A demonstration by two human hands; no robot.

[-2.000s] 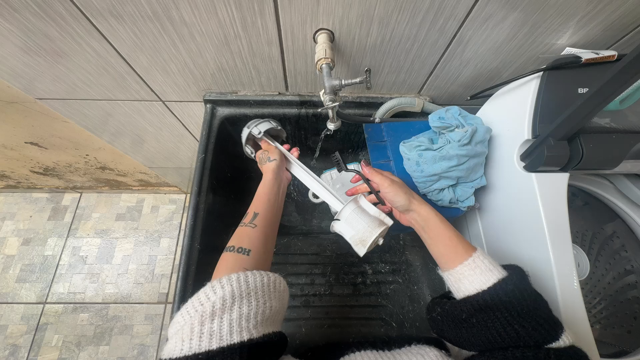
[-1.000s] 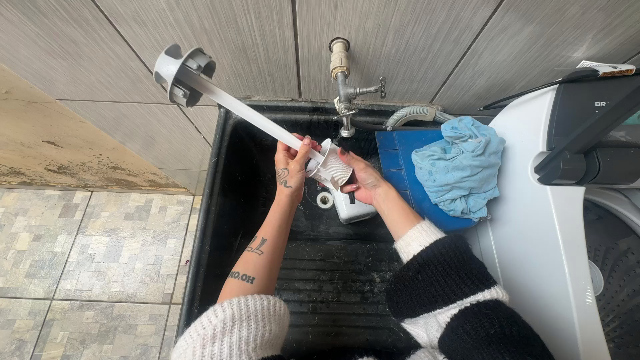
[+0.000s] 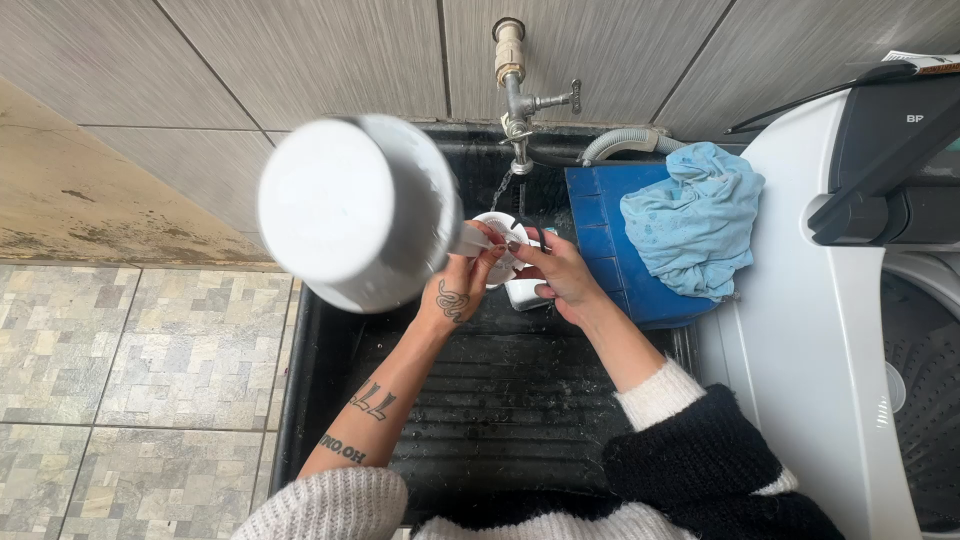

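Over the black laundry sink, my left hand grips a white plastic washing-machine part by its stem, close to the slotted basket end. Its wide cap end rises toward the camera at the left and is blurred. My right hand is at the basket end, with a black brush partly hidden among its fingers; the bristles are not clear. Behind the hands, a white object rests in the sink, mostly covered. Water runs from the metal tap just above the basket end.
A blue plastic washboard-like piece lies at the sink's right side, under a wet light-blue cloth. A grey corrugated hose curves behind it. The top-loading washing machine stands at the right, its drum visible. A tiled wall rises behind the tap.
The white part's wide cap end has swung up toward the camera and now looks much larger. Two seconds ago, my left hand was near that end; now it is near the basket end.
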